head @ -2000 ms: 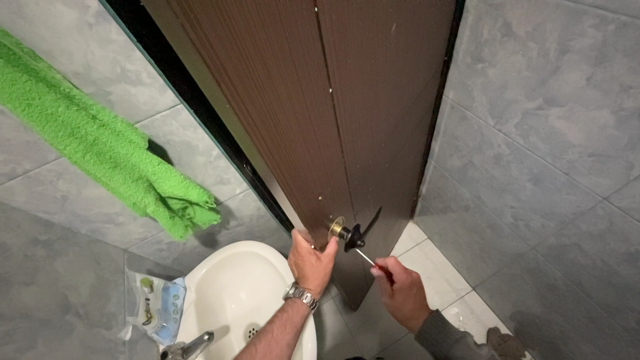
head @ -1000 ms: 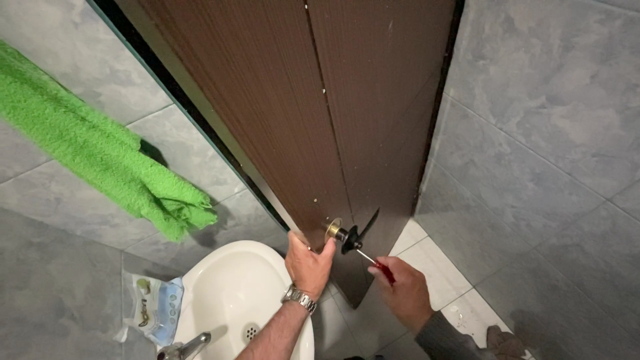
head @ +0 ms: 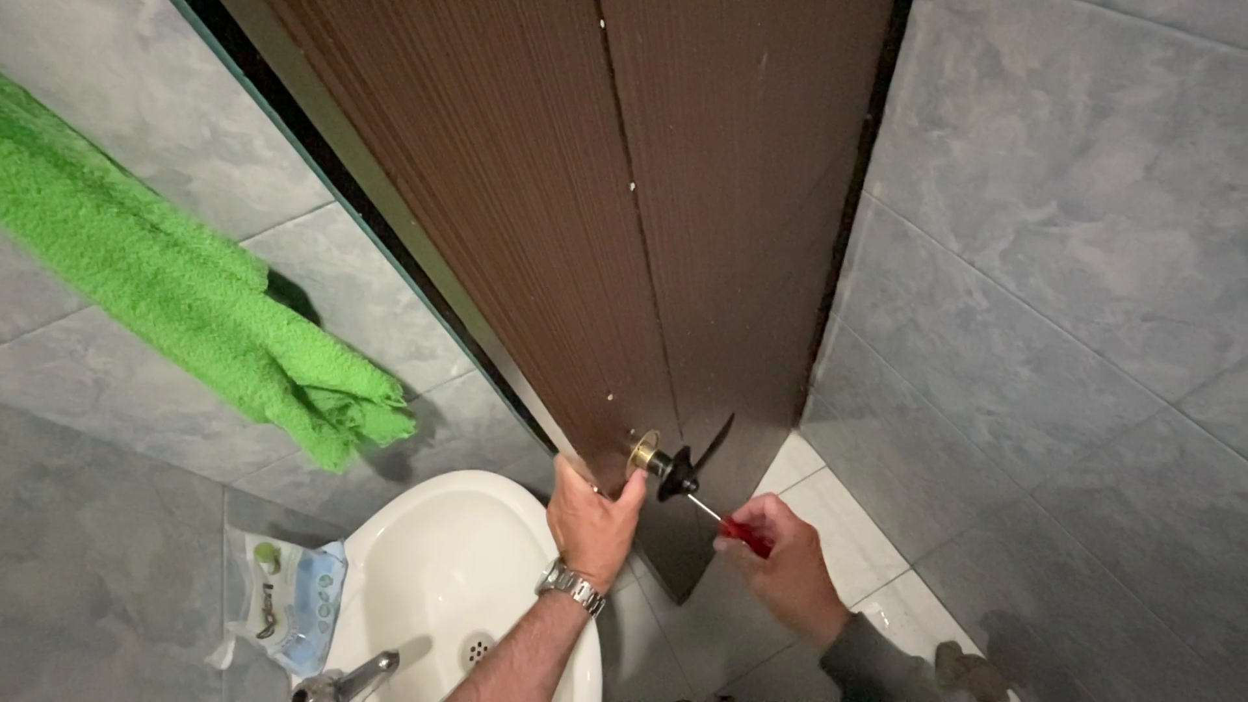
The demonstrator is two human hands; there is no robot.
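Observation:
A brown door stands partly open, with a lever handle of black material and a brass-coloured round rose on its face. My left hand, with a metal watch at the wrist, grips the door's edge beside the rose, thumb near it. In my right hand is a screwdriver with a red handle. Its shaft points up and left, and its tip meets the black handle's front. The handle's black base stands off from the door face.
A white washbasin with a metal faucet lies below left, a pack of wipes on its rim. A green towel hangs at the left. Grey tiled wall rises at the right above light floor tiles.
My right hand has shifted its fingers on the screwdriver's red handle, which now shows more than two seconds ago. My left hand stays at the door's edge.

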